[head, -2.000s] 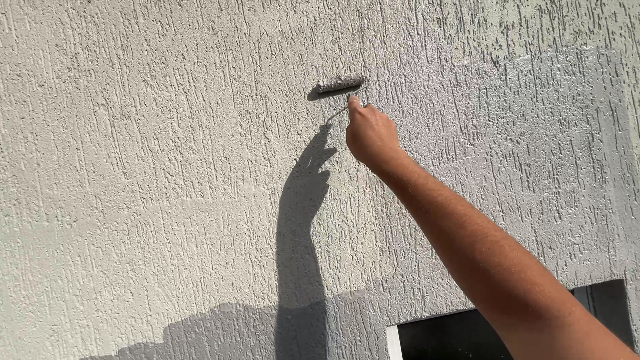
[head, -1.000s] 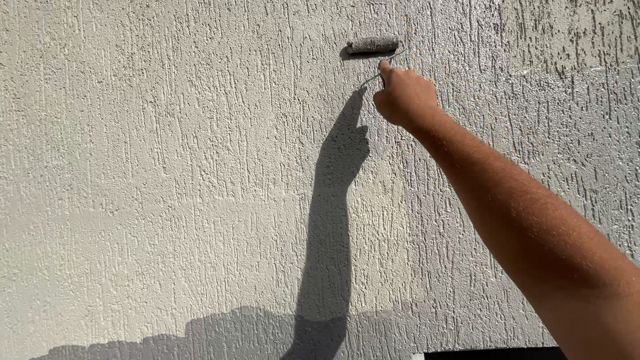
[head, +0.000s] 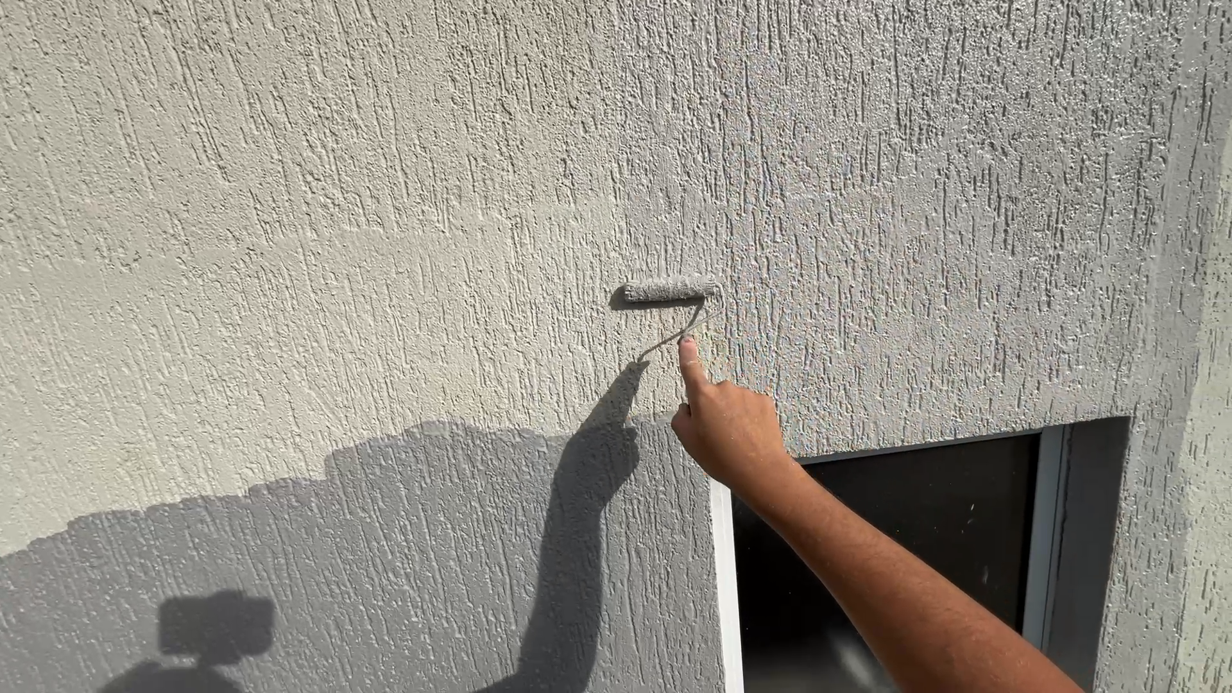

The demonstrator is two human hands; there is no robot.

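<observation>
My right hand (head: pixel 729 423) is closed around a small paint roller, its index finger stretched up along the wire frame; the handle is hidden by the hand. The grey, fuzzy roller sleeve (head: pixel 671 289) lies nearly level against the textured stucco wall (head: pixel 404 318), just above and left of the fingertip. It sits where the beige surface on the left meets the grey surface on the right. Below left, the wall is darker grey with an uneven upper edge. My left hand is out of view.
A recessed window (head: pixel 895 539) with dark glass and a pale frame lies below and right, partly behind my forearm. A wall corner (head: pixel 1189 385) runs down the far right. Shadows of my arm and head fall on the lower wall.
My right hand has brought the roller down the wall, from high on it to close above the window. The view has shifted, and more of the window shows.
</observation>
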